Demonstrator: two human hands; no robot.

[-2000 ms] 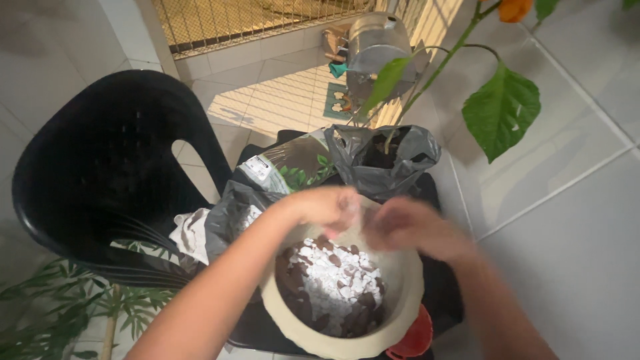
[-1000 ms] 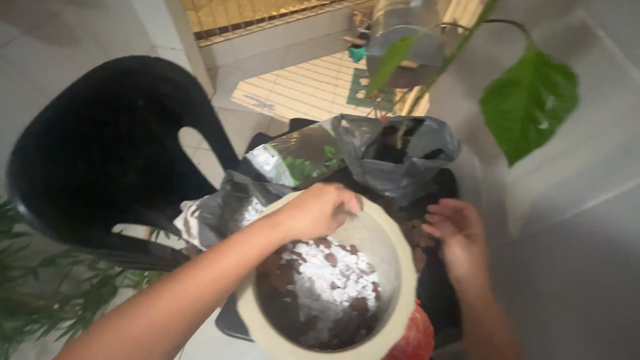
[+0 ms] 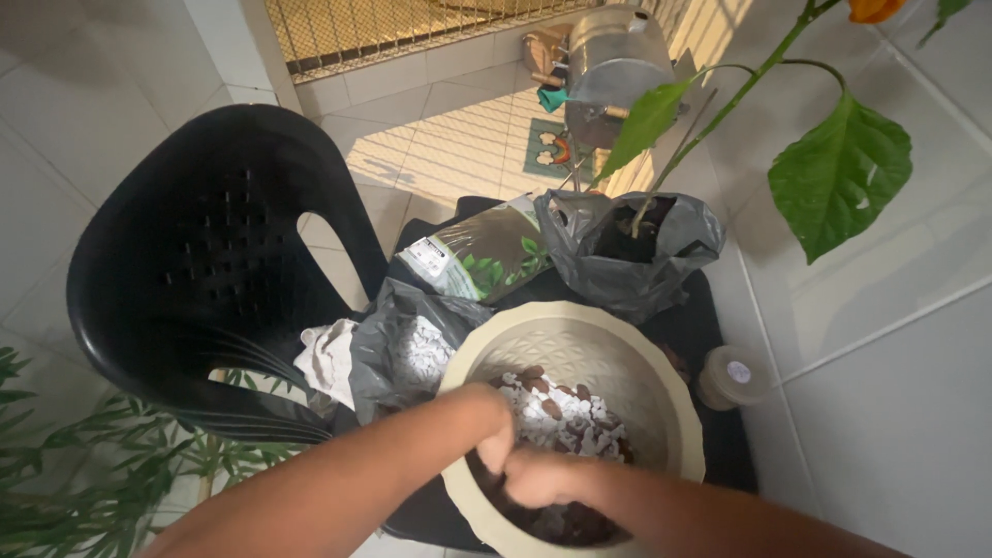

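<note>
A large beige plastic plant pot (image 3: 674, 387) holds brown clay pebbles (image 3: 552, 409) and white foam pieces (image 3: 535, 426). Both hands reach down inside it, close together near its left inner wall. My left hand (image 3: 484, 422) has its fingers pointing down, their tips hidden. Just right of it and lower, my right hand (image 3: 542, 474) is curled over the pot's contents; whether either hand holds anything is not visible. Left of the pot, a grey plastic bag (image 3: 380, 341) stands open with more white pieces (image 3: 425, 349) in it.
A bag of potting soil (image 3: 496, 248) and a potted plant in a grey bag (image 3: 620, 271) lie behind the pot. A lidded container (image 3: 725, 377) stands at right, by the tiled wall. A black plastic chair (image 3: 217, 232) is at left, with a white cloth (image 3: 329, 356) near it.
Both hands have moved down into the pot. A second ago my right hand was apart with spread fingers, right of the pot, and my left hand was at the pot's far inner side.
</note>
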